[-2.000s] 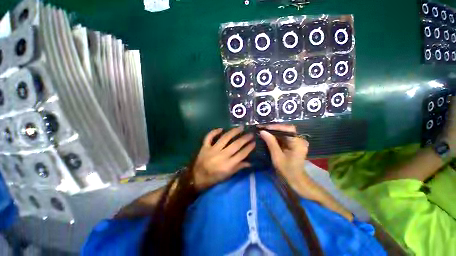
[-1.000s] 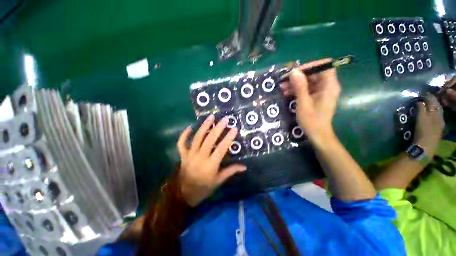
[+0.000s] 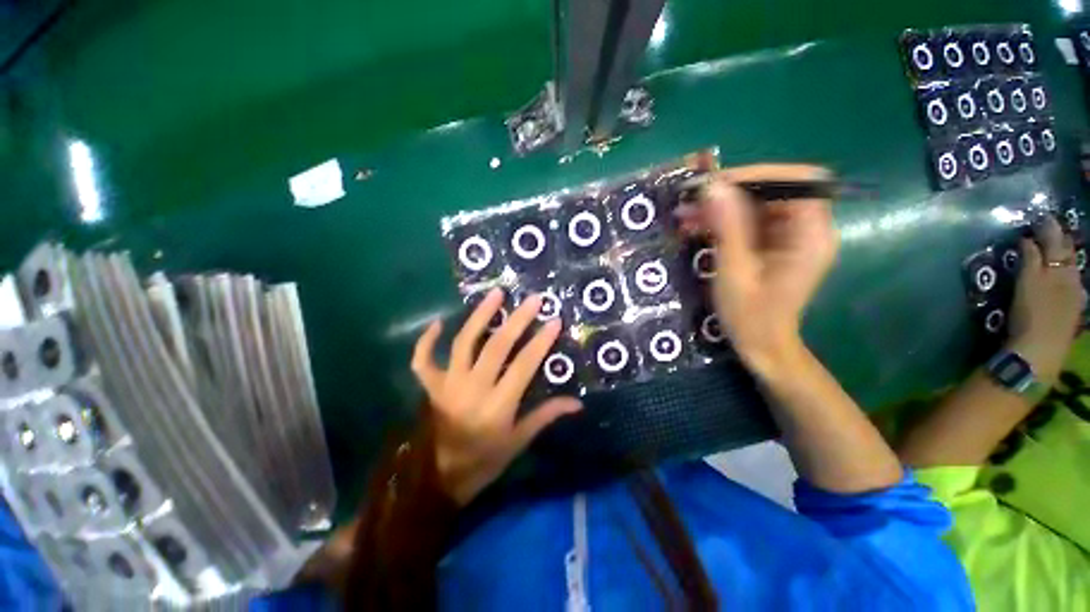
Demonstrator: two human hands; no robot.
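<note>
A clear tray (image 3: 619,320) holds rounded black covers with white rings in three rows of five. My left hand (image 3: 488,389) lies on its lower left part, fingers spread, holding nothing. My right hand (image 3: 765,257) is blurred at the tray's upper right corner. It grips a slim black pen-like tool (image 3: 795,189), which points left; its tip is hidden by the fingers. My right hand hides some right-hand covers. A dark sheet with a fine dotted grid (image 3: 687,414) lies along the tray's near edge.
Leaning white blister trays (image 3: 197,395) stand at left. A grey metal post (image 3: 601,72) rises behind the tray, with crumpled clear pieces at its foot. A white paper scrap (image 3: 317,183) lies at the back left. Another tray (image 3: 983,105) and a neighbour's hand (image 3: 1047,299) are at right.
Since the earliest frame, my hands have moved from the dark sheet onto the tray. Since one second ago, the tool has turned closer to level and my left hand has stayed on the tray.
</note>
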